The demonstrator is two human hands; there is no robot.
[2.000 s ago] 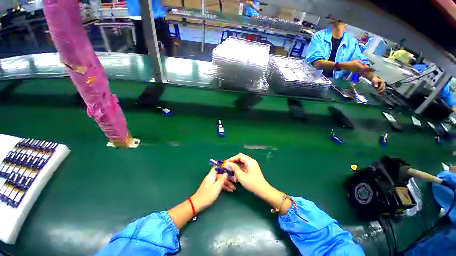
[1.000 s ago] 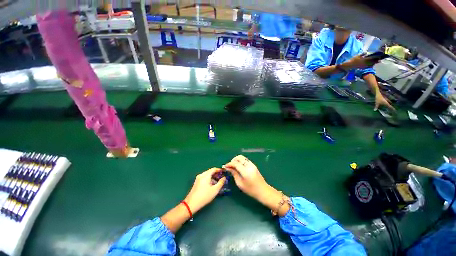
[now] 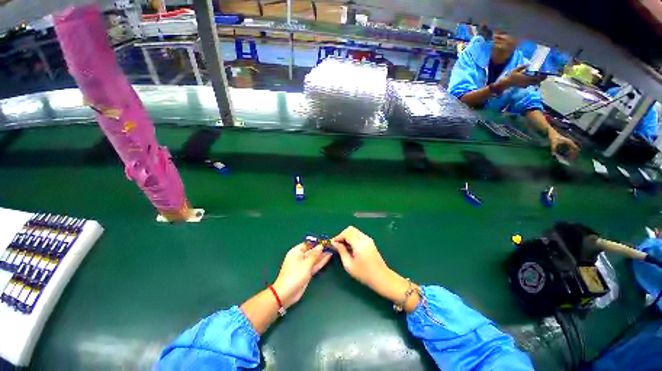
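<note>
A small blue module [image 3: 313, 239] with a yellowish part is held up over the green bench, in the middle of the view. My left hand [image 3: 295, 272] grips it from the left between thumb and fingers. My right hand [image 3: 361, 259] has its fingertips closed at the module's right end, touching or almost touching my left fingertips. Whether the right fingers pinch the module itself or a tiny piece on it is too small to tell. The fingers hide much of the module.
A white foam tray [image 3: 69, 272] with rows of modules lies left. A pink-wrapped post [image 3: 138, 138] stands at left. Single modules [image 3: 299, 188] and dark slabs lie on the belt. A black fan unit [image 3: 555, 272] with cables stands right. A person [image 3: 501, 80] sits across the belt.
My hands stay near the same place; the module has turned in the fingers and shows more of its left end. The modules on the belt have shifted left. The person across holds up a slab.
</note>
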